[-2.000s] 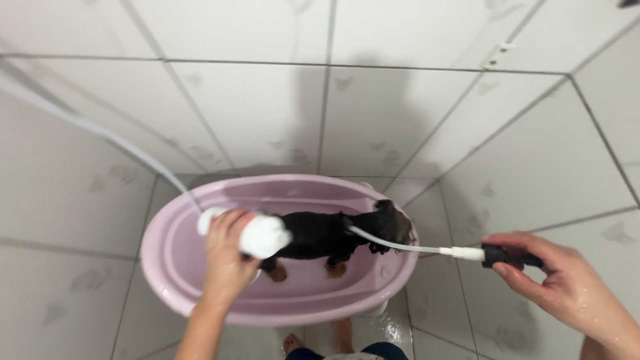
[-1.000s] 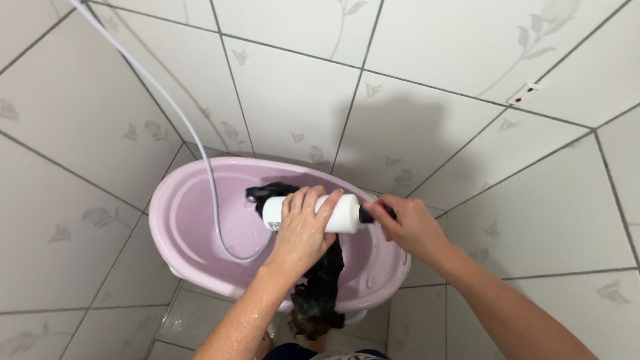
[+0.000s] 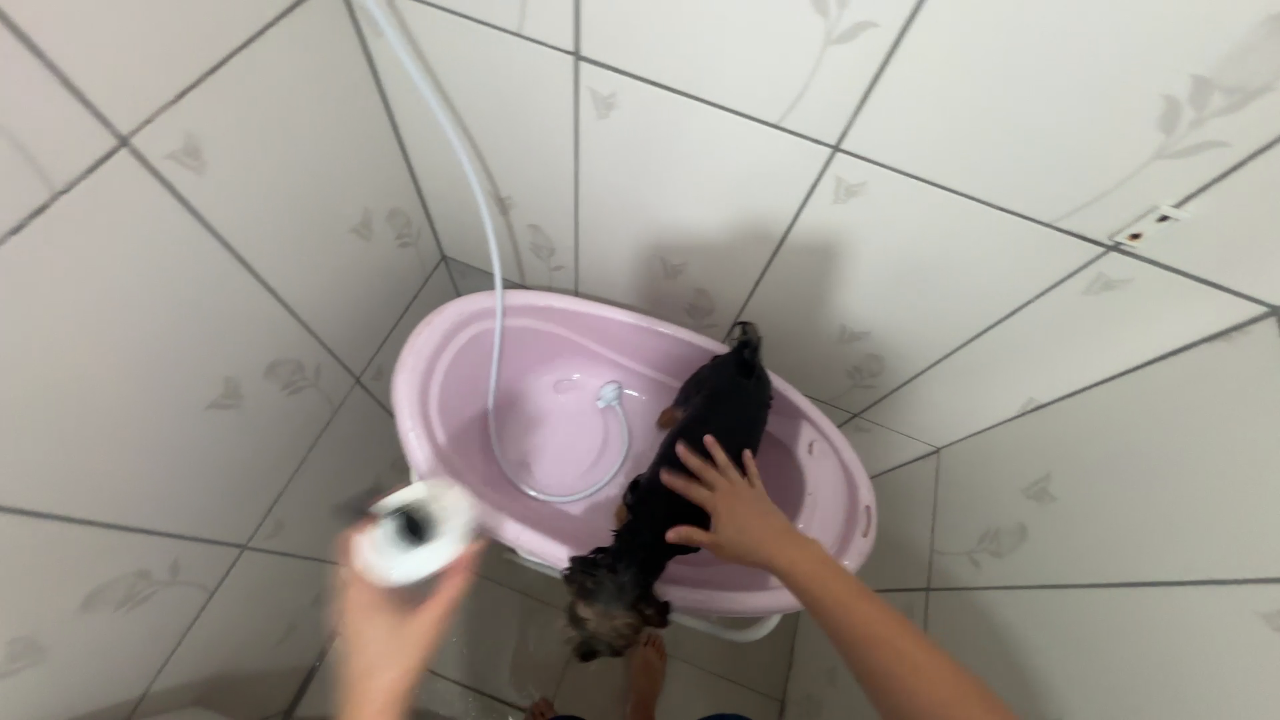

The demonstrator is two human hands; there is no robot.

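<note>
A small wet black dog with tan markings (image 3: 712, 410) stands in a pink plastic baby bathtub (image 3: 425, 400), its head over the near rim. My right hand (image 3: 730, 505) rests with spread fingers on the dog's back. My left hand (image 3: 400, 590), blurred, holds a white bottle (image 3: 415, 540) upright to the left of the tub, its dark top facing the camera. A white hose (image 3: 493, 300) runs down into the tub and curls on its floor, ending in a small white head (image 3: 610, 394).
Tiled walls (image 3: 700, 190) close in behind and on both sides. A wall plate with holes (image 3: 1148, 227) is at the upper right. A white stand leg (image 3: 735, 630) shows under the tub, and my bare foot (image 3: 648, 665) is on the tiled floor.
My right hand has left the bottle's dark top and moved onto the dog's back. My left hand has carried the bottle left, away from above the dog.
</note>
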